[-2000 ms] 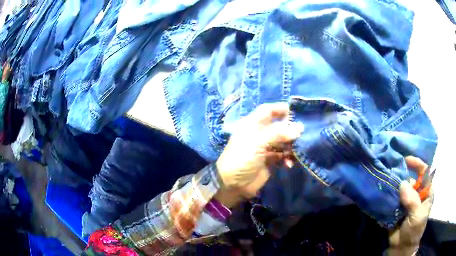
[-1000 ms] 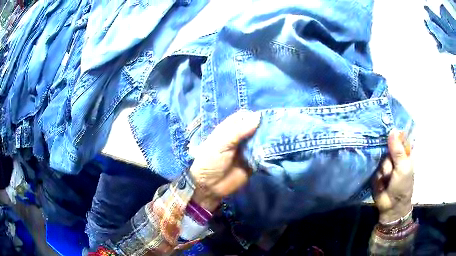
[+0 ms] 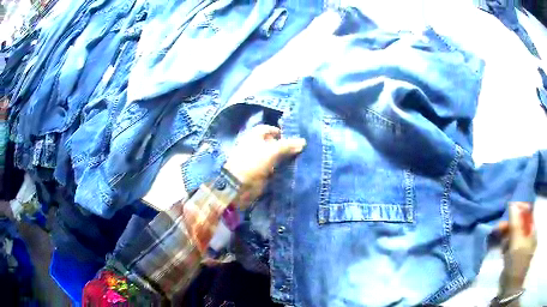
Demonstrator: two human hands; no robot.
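The mid-blue denim garment point(image 3: 366, 174) lies spread in front of me, with a stitched square pocket facing up and a long front edge running down its left side. My left hand point(image 3: 261, 156) grips that front edge near the dark opening, thumb on top; the fingertips are partly hidden. My right hand point(image 3: 517, 249) is blurred at the far right, beside the garment's right part. It holds orange-handled snips point(image 3: 526, 220) in the palm; the blades cannot be made out.
Many overlapping denim pieces point(image 3: 90, 78) are piled at the left. The white table top point(image 3: 510, 102) shows at the right, with more denim at the upper right corner. Dark cloth and a bright blue surface point(image 3: 67, 277) show below left. A floral cloth is at the lower left.
The folded, stitched band between my hands has been let down and the garment lies flatter, its pocket now showing. My left hand has moved up, my right hand outward to the right.
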